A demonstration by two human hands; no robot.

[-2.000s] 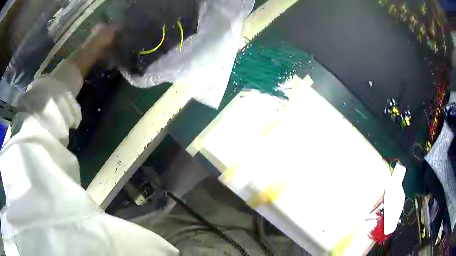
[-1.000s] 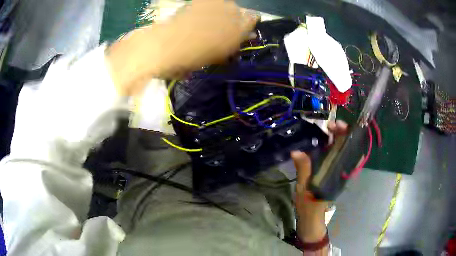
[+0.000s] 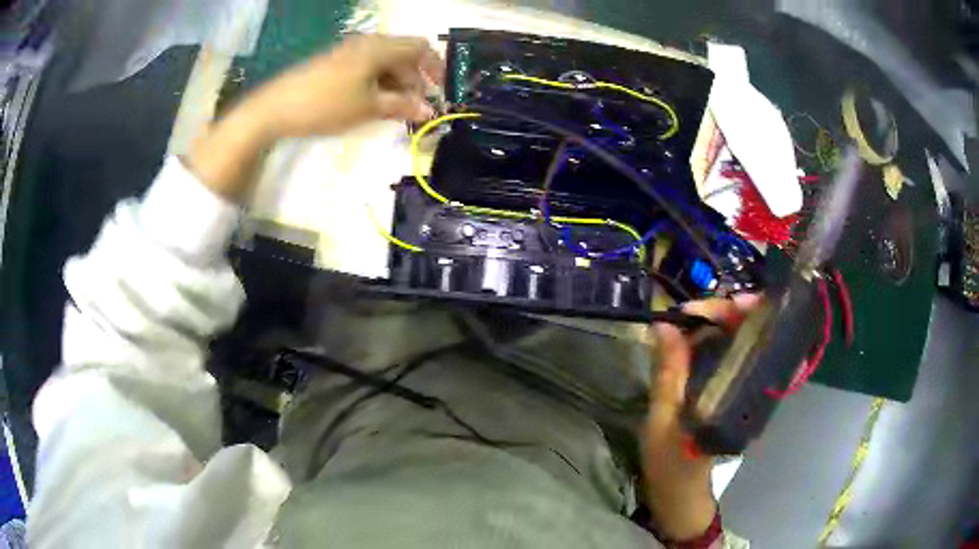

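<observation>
Black plastic socket housings [image 3: 515, 281] lie before me, one behind the other, with yellow-green, blue and brown wires looping across them. A bright blue component [image 3: 703, 273] shows at their right end. My left hand [image 3: 392, 80] is at the rear left end, its fingertips together where the wires meet; it seems to pinch the wire ends, though the fingers partly hide them. My right hand [image 3: 676, 418] holds the dark soldering gun [image 3: 741, 370], its pale body pointing up and right. Its fingertips are by the front housing's right corner.
Under the housings is a white board [image 3: 333, 204] on a green mat. To the right are a white paper piece [image 3: 751, 134], a pile of red wires [image 3: 764, 214] and a tape roll [image 3: 867, 127]. A thin black cord [image 3: 429, 402] crosses my lap.
The housings and both hands have come into view over the white board. Since one second ago, the housings have shifted and my left hand has moved to their rear left end.
</observation>
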